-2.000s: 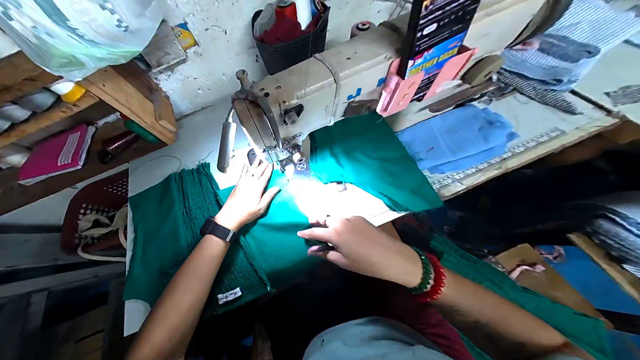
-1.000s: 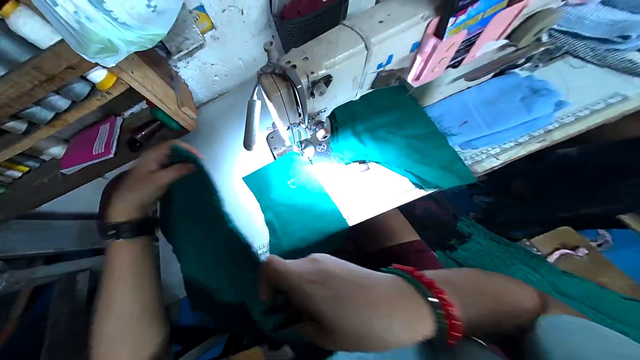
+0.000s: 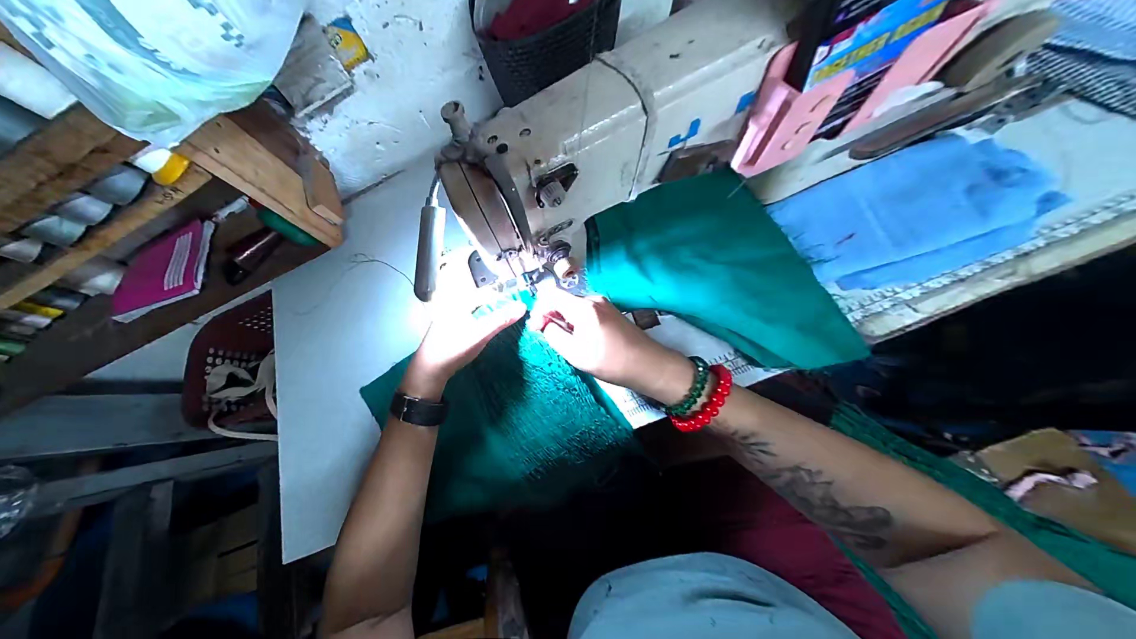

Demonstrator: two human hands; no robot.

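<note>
Green fabric [image 3: 532, 417] lies under both hands and hangs over the table's near edge, its upper end at the needle area of the sewing machine [image 3: 568, 133]. My left hand [image 3: 470, 333] rests on the fabric just left of the presser foot, in bright lamp light. My right hand [image 3: 590, 333] pinches the fabric's upper edge close to the needle, thumb and fingers together. Another green fabric piece [image 3: 710, 266] lies right of the needle, below the machine arm. Glare hides the exact edge at the foot.
Blue cloth [image 3: 923, 222] lies at the right beside a measuring tape strip. A pink holder [image 3: 790, 115] stands against the machine arm. A wooden shelf [image 3: 266, 177] with thread spools is at the left, a dark red perforated basket [image 3: 232, 355] below it.
Both hands have moved from the near left, where they held up the green fabric a second ago, to the needle. The fabric now lies spread below them.
</note>
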